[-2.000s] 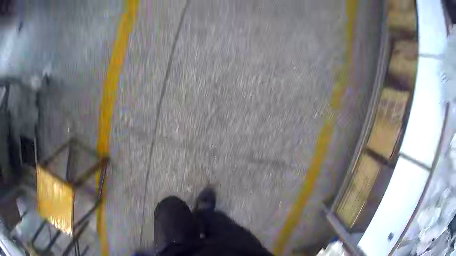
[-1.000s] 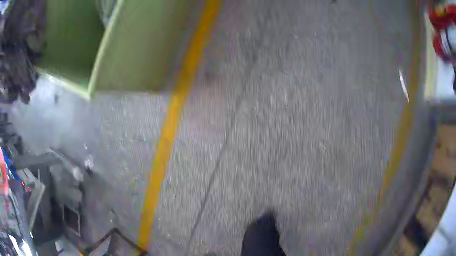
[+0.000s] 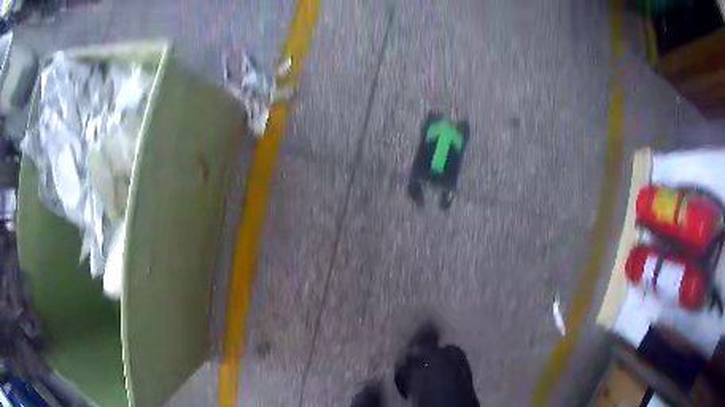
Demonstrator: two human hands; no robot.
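Note:
Neither of my hands is in the picture. A large pale green bin (image 3: 179,207) stands on the left, the nearest big thing. Crumpled white material (image 3: 75,151) lies in its upper part and hangs down inside; the green inner wall shows below it. My dark shoe and leg (image 3: 436,374) show at the bottom, slightly blurred.
The grey speckled floor (image 3: 374,262) has yellow lines (image 3: 253,215) on both sides. A green arrow (image 3: 443,145) marks the floor ahead. Scraps (image 3: 258,87) lie by the left line. Two red fire extinguishers (image 3: 676,215) are at the right, with brown cartons or wood near them.
The view has moved forward along the aisle. The bin now shows almost whole with its white material, the extinguishers and floor arrow have come into view, and the yellow-topped stool has gone out.

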